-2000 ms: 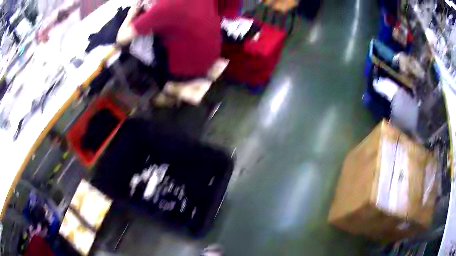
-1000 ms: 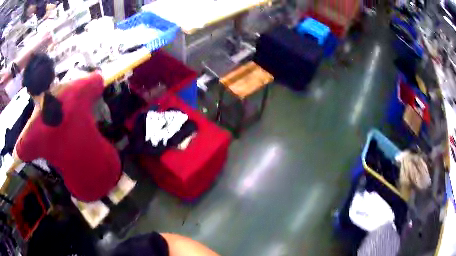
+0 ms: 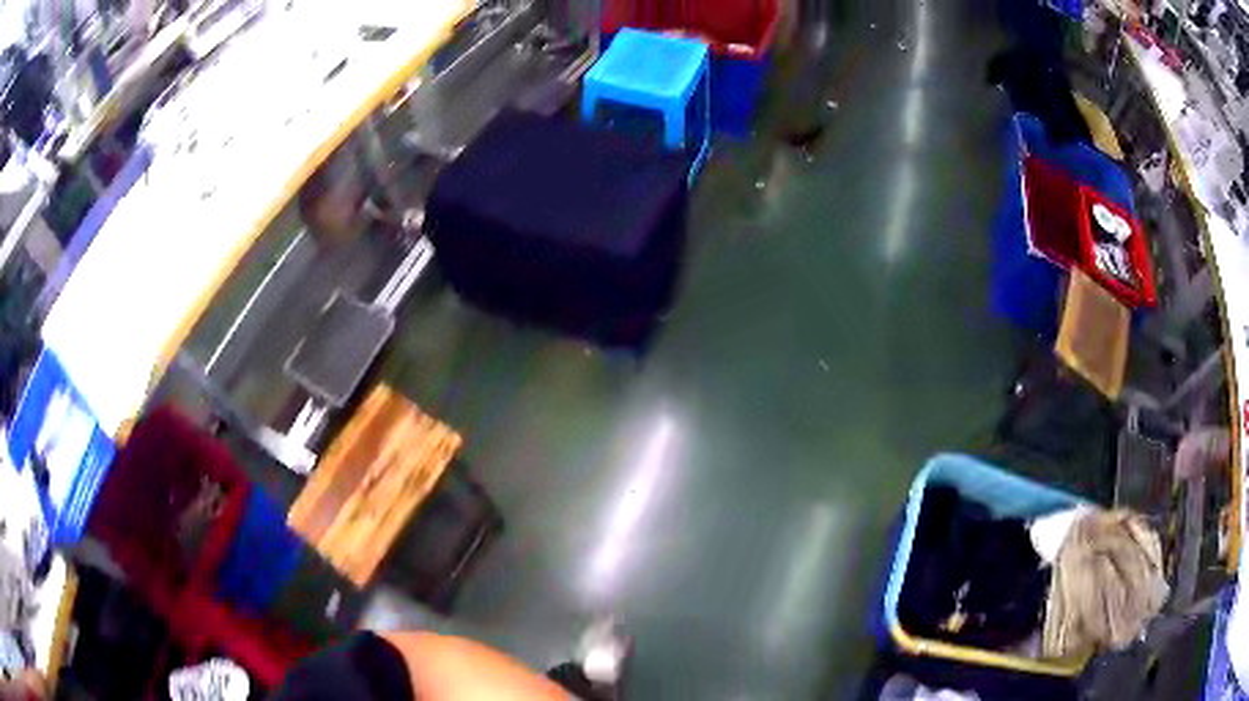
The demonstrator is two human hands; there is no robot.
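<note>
Neither of my hands is in view. A bare forearm point(image 3: 466, 667) with a black sleeve shows at the bottom edge, its hand cut off or hidden. A light blue and yellow bin point(image 3: 936, 479) at the lower right holds black cloth point(image 3: 966, 568), with khaki cloth point(image 3: 1107, 582) hanging over its right side. A wooden-topped stool point(image 3: 373, 482) stands at the lower left.
A dark-covered block point(image 3: 562, 219) and a blue plastic stool point(image 3: 647, 75) stand left of the green aisle floor point(image 3: 767, 397). A white table point(image 3: 260, 151) runs along the left. Dark red crate point(image 3: 165, 493), lower left. Red tray point(image 3: 1116, 244) on a blue bin, right.
The view has moved forward along the aisle. The person in red has left the picture. The stool, dark block and light blue bin appear nearer. The forearm stays at the bottom edge.
</note>
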